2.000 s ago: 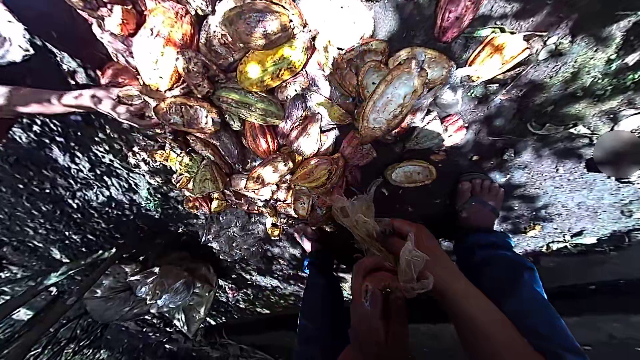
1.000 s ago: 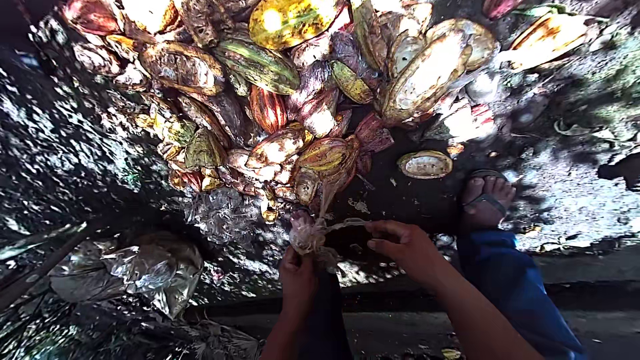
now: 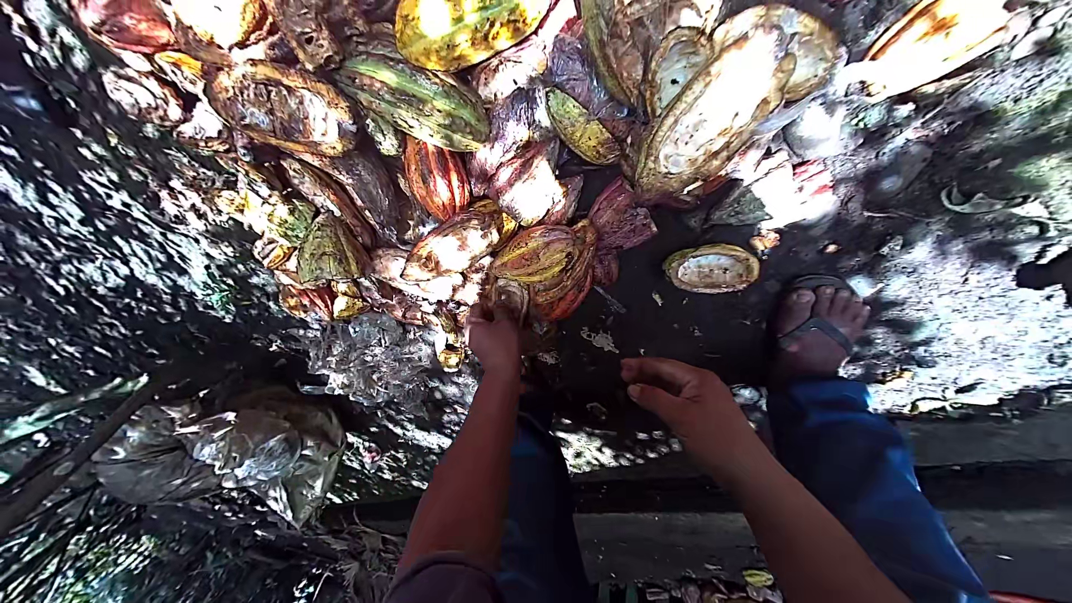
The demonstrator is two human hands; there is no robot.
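My left hand reaches to the lower edge of a heap of cacao pods and husks, just below a yellow-red ribbed cacao pod. Its fingertips meet a small pale brown piece, and shadow hides whether they grip it. Nothing lies between the curled, parted fingers of my right hand, which hovers over dark ground. Above and right of it lies an opened cacao pod half, hollow side up. A red-orange pod and a green pod rest higher in the heap.
My sandalled foot stands at the right, beside the pod half. A crumpled clear plastic bag lies at the lower left near a long stick. Larger opened husks spread across the top. A concrete edge runs along the bottom.
My hands held thin translucent plastic between them earlier; now they are apart, my left hand up at the heap and my right hand without the plastic. The other person's arm at the left has left the view.
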